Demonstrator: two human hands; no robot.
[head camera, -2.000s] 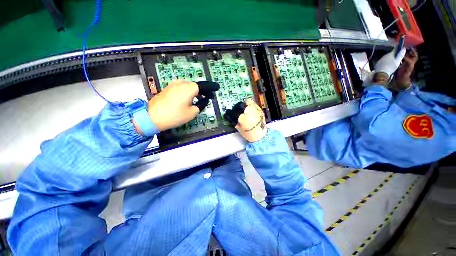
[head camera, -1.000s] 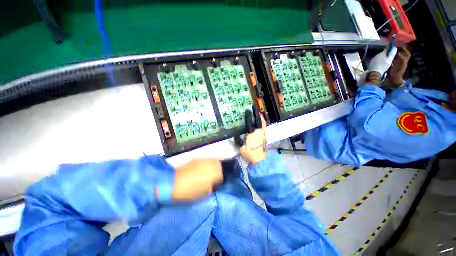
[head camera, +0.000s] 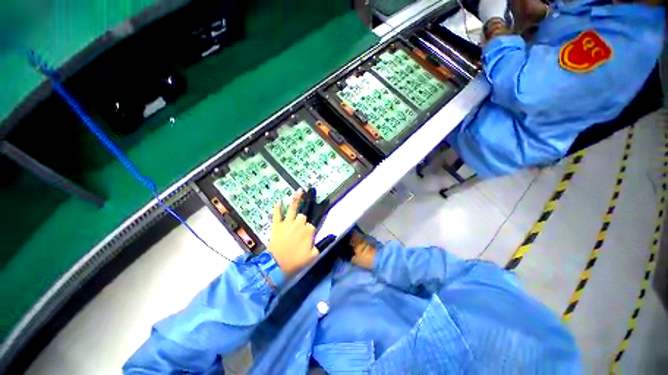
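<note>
A black carrier with two pale green circuit board panels lies on the conveyor in front of me. My left hand reaches over the carrier's near edge, with black cots on some fingers. Its fingers are apart, with fingertips at the panels' near edges, and nothing shows in it. My right hand is low, between the rail and my body. It is small and dark, and its fingers are partly hidden, so its grip is unclear.
A second carrier with green panels lies beyond to the right. The silver rail runs along the near side. A blue coiled cord crosses the green bench. Another person in blue is at upper right. Black items sit under the bench's curved edge.
The view has turned and tilted. My left hand has gone from beside my lap to the near edge of the panels. My right hand has left the carrier's near right corner and is lower.
</note>
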